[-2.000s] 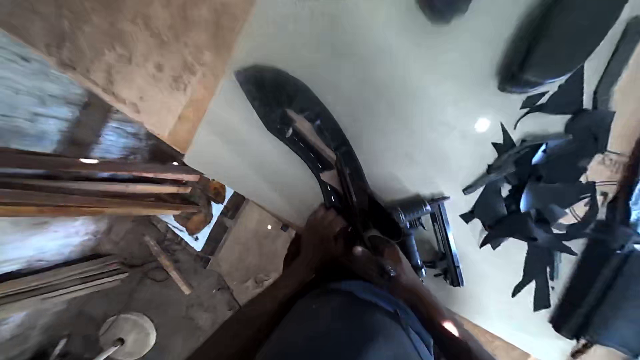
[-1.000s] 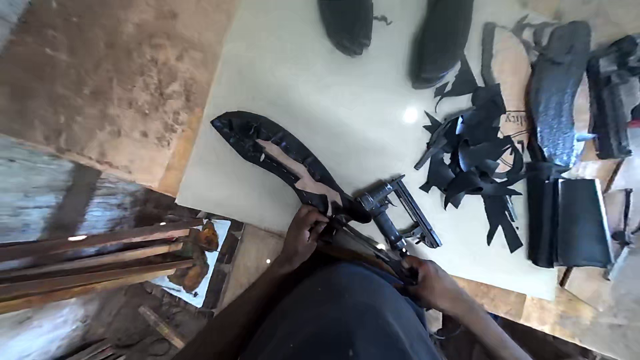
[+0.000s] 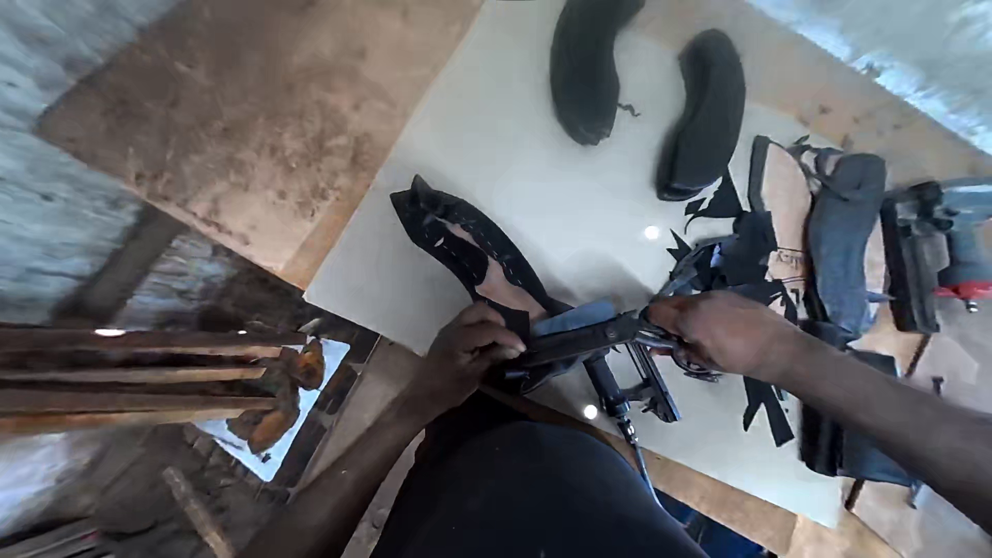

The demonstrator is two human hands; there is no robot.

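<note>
A black shoe upper over a tan insole (image 3: 508, 285) lies sole-side up, its pointed toe to the upper left. My left hand (image 3: 473, 349) grips its near end, fingers bent round the black material. My right hand (image 3: 709, 329) is closed on the handles of large dark scissors (image 3: 585, 337), whose blades reach left across the shoe's near end to my left fingers. A blue-grey strip (image 3: 577, 316) shows just behind the blades. Under and beside the scissors lies a pneumatic staple gun (image 3: 612, 387) with an air hose. The blade tips are hidden near my left hand.
Black cut scraps (image 3: 744, 248) lie beyond my right hand. Two dark shoe-shaped forms (image 3: 705, 108) rest at the back of the pale sheet (image 3: 535, 201). Insoles (image 3: 783, 209), black pieces and a tool with a red part (image 3: 965, 290) are at the right. Wooden bars (image 3: 139, 372) stand at the left.
My right hand has moved away from my body, past the staple gun, and the scissors now lie across the shoe's near end. My left hand stays at that end. The view has shifted.
</note>
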